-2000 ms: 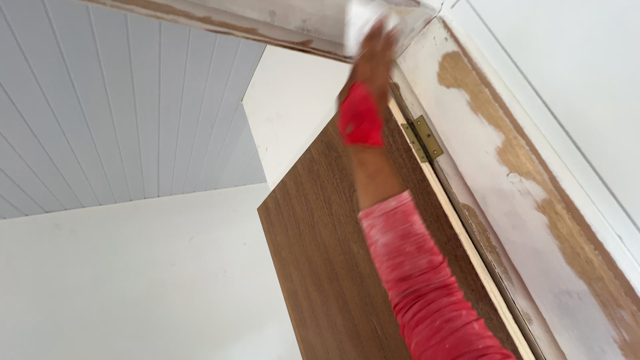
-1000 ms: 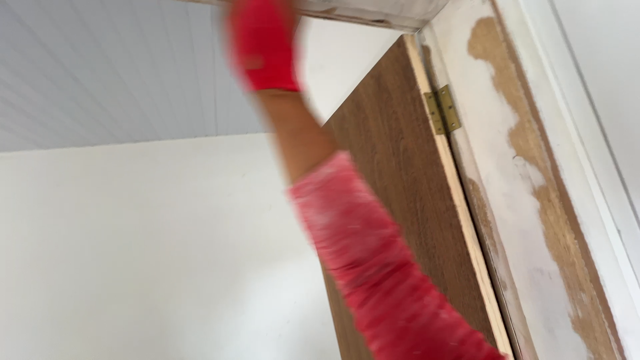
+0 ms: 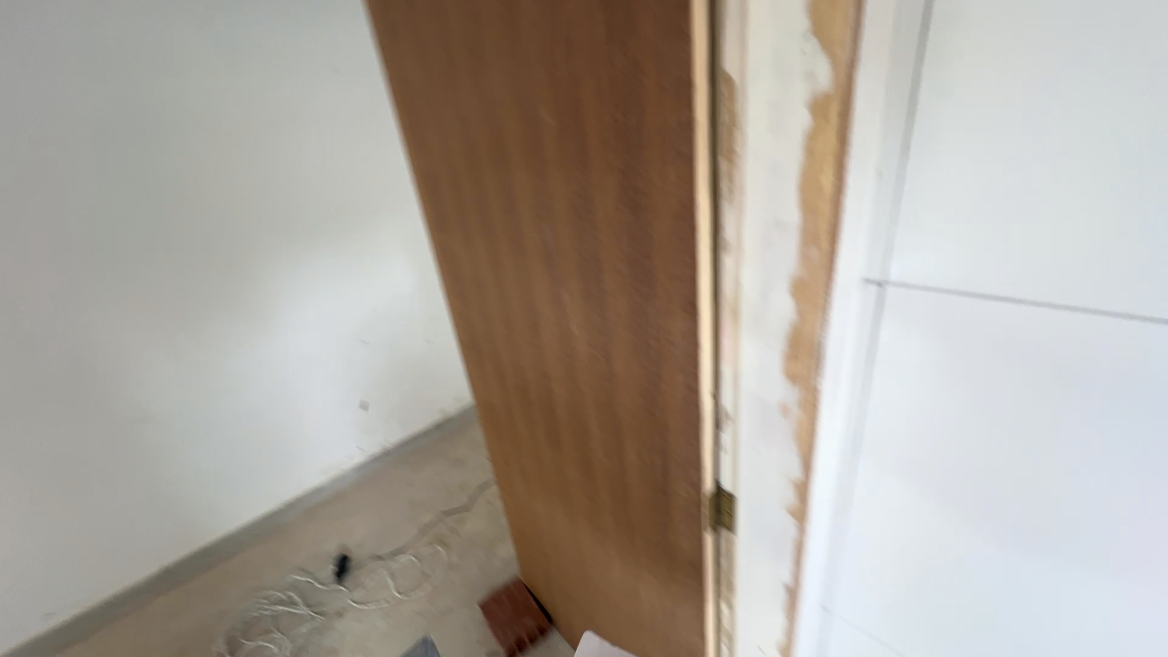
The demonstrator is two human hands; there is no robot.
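Neither of my hands shows in the head view now. A brown wooden door (image 3: 566, 301) stands open in the middle, its pale edge along the door frame (image 3: 766, 301). White paint or filler covers part of the frame, and a ragged strip of bare tan wood (image 3: 817, 201) runs down it. A brass hinge (image 3: 722, 508) sits low between door and frame. At the bottom edge, the corner of a white object (image 3: 598, 646) shows; what it is, I cannot tell.
A white wall (image 3: 210, 274) rises on the left, white panels (image 3: 1022, 438) on the right. A tangled pale cable (image 3: 283, 607), a small black item (image 3: 342, 566) and a reddish-brown block (image 3: 515, 616) lie on the floor by the door.
The view has swung down from the top of the door frame to the floor. The red-sleeved arm and hand, raised near the frame's top in the earlier frames, have left the view.
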